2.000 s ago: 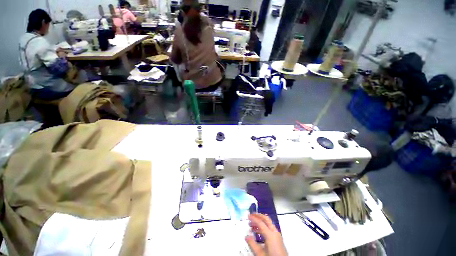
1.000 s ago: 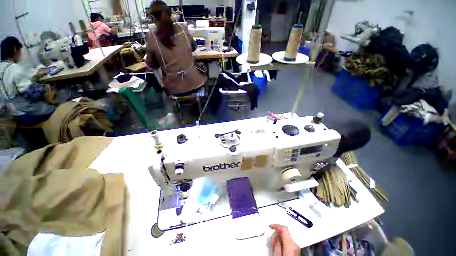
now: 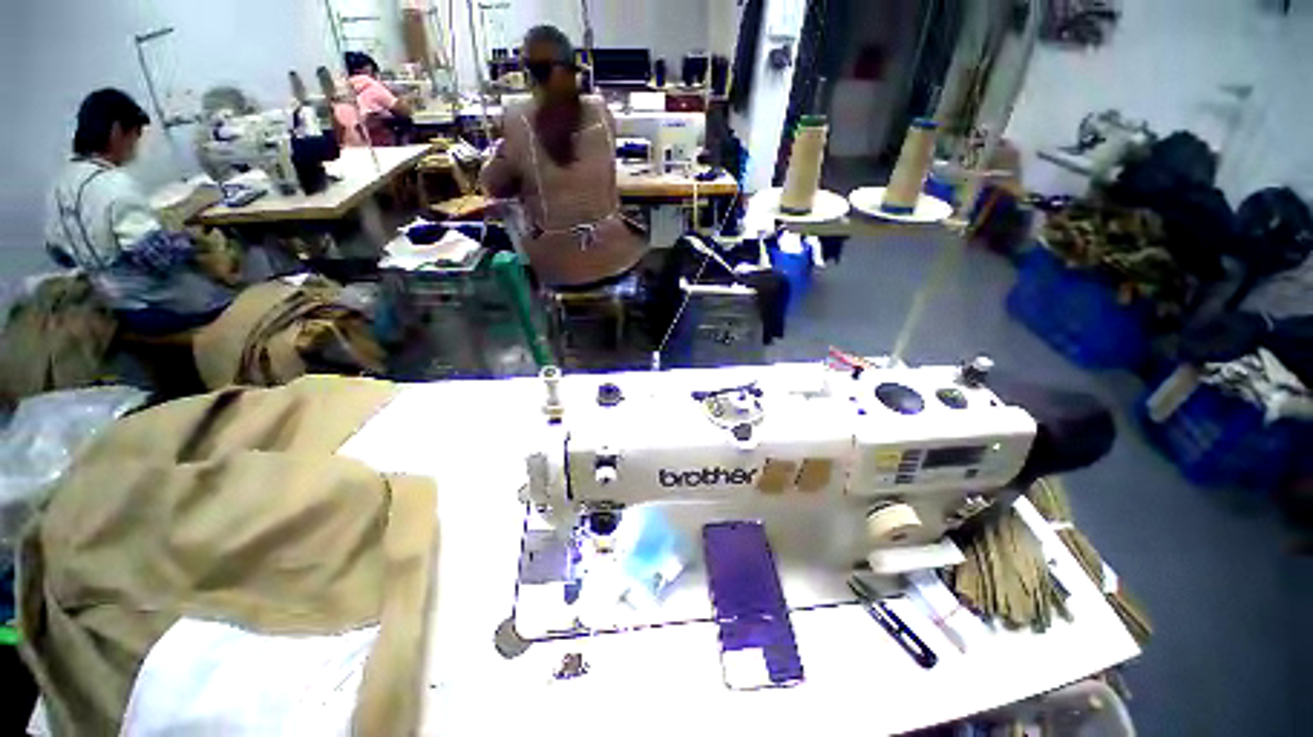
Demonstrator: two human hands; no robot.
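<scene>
Neither of my hands is in the picture. A purple-lit smartphone lies flat on the white table, its top end under the arm of the white "brother" sewing machine. A crumpled light blue and white piece, possibly a face mask, lies beside the needle area. Slim black-handled snips lie right of the phone. A large heap of khaki cloth covers the left of the table, with a white fabric piece on it.
Tan-olive fabric strips lie under the handwheel end. A tiny brown cluster is near the front. Thread cones stand behind the machine. A white tub is below the right edge. People work at machines beyond; blue crates stand at right.
A hand that was over the phone, then at the bottom edge, has left the picture. The phone now shows its whole length with a lit screen. The view has shifted.
</scene>
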